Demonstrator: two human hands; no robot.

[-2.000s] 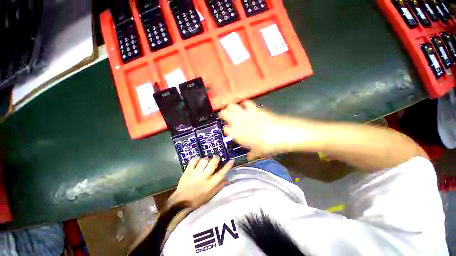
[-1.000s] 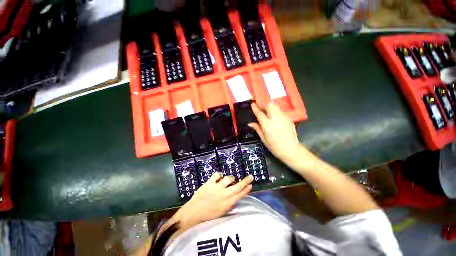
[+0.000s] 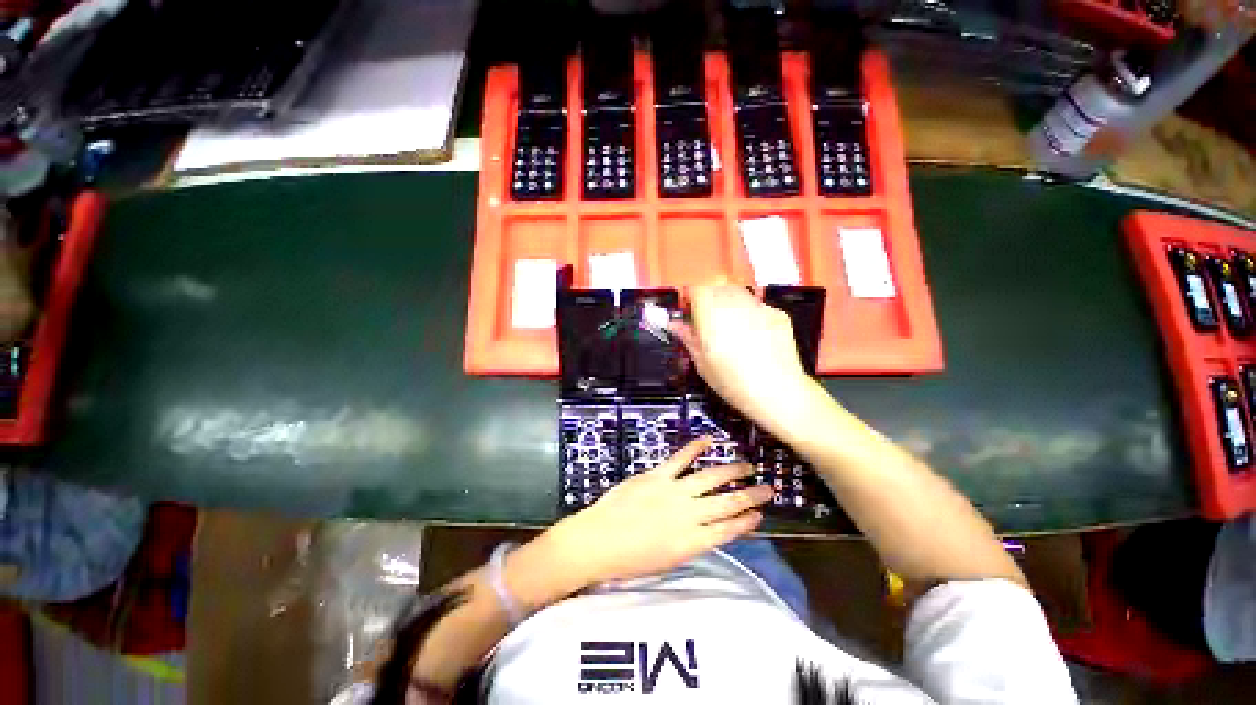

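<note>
Several open flip phones (image 3: pixel 590 347) stand side by side in a row at the bench's front edge, blank upper halves away from me, keypads nearer. My left hand (image 3: pixel 668 507) lies over the keypads with its fingers spread. My right hand (image 3: pixel 744 347) is over the upper halves, its fingertips near the second phone's screen. It hides much of the third phone, and its grip cannot be told. Behind is a red-orange tray (image 3: pixel 489 310). Its far pockets hold open phones (image 3: pixel 609 149); most near pockets show white slips (image 3: pixel 533 293).
The dark green bench (image 3: pixel 276 344) runs across. Another red tray (image 3: pixel 1164 282) holds phone backs with labels at the right; part of a red tray (image 3: pixel 66 310) shows at the left. A black tray (image 3: pixel 186 62) and white board lie back left, a bottle (image 3: pixel 1088 121) back right.
The view has turned, so the bench now looks level. Since two seconds ago, more open phones stand in the row. My right hand has moved left along the upper halves since one second ago.
</note>
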